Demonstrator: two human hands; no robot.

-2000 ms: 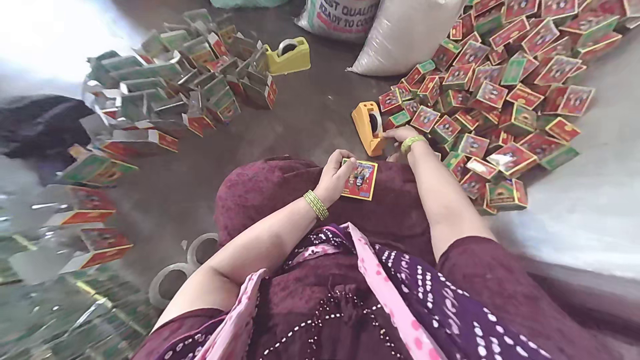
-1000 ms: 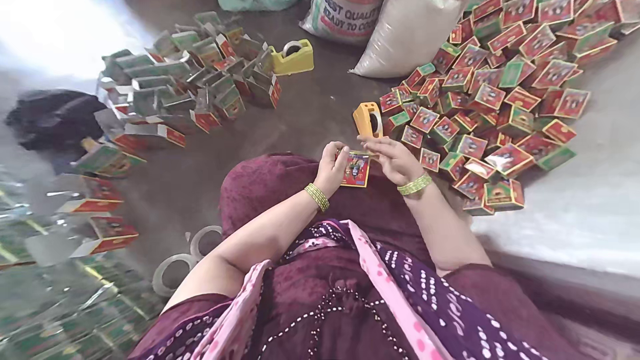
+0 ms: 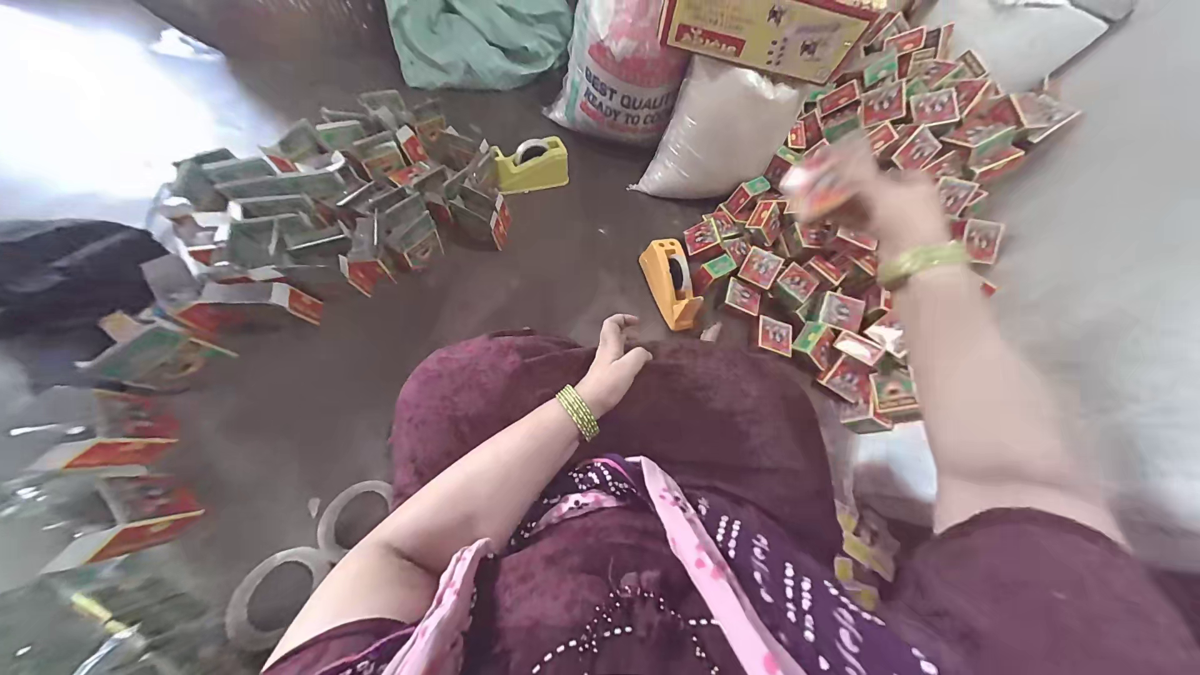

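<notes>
My left hand (image 3: 614,364) rests above my maroon-clad lap, fingers apart and holding nothing. My right hand (image 3: 891,192) is stretched forward over a large heap of small red and green printed cardboard boxes (image 3: 797,281), with a blurred small printed cardboard box (image 3: 821,187) at its fingertips. An orange tape dispenser (image 3: 668,286) stands on the floor just beyond my knees, between my left hand and the heap. Farther left is a yellow-green tape dispenser (image 3: 532,166), beside a pile of partly folded cardboard boxes (image 3: 319,202) with grey insides.
Beyond the heap are a printed carton (image 3: 769,37), a white filled sack (image 3: 717,127), a printed sack (image 3: 623,75) and a green cloth or bag (image 3: 478,42). Black plastic or cloth (image 3: 70,281) lies far left. Pale rings (image 3: 272,595) lie by my left elbow, near open boxes (image 3: 141,511).
Both hands were together at a small box over my lap. My right hand has moved away forward and right over the heap; my left hand has let go. The view has shifted.
</notes>
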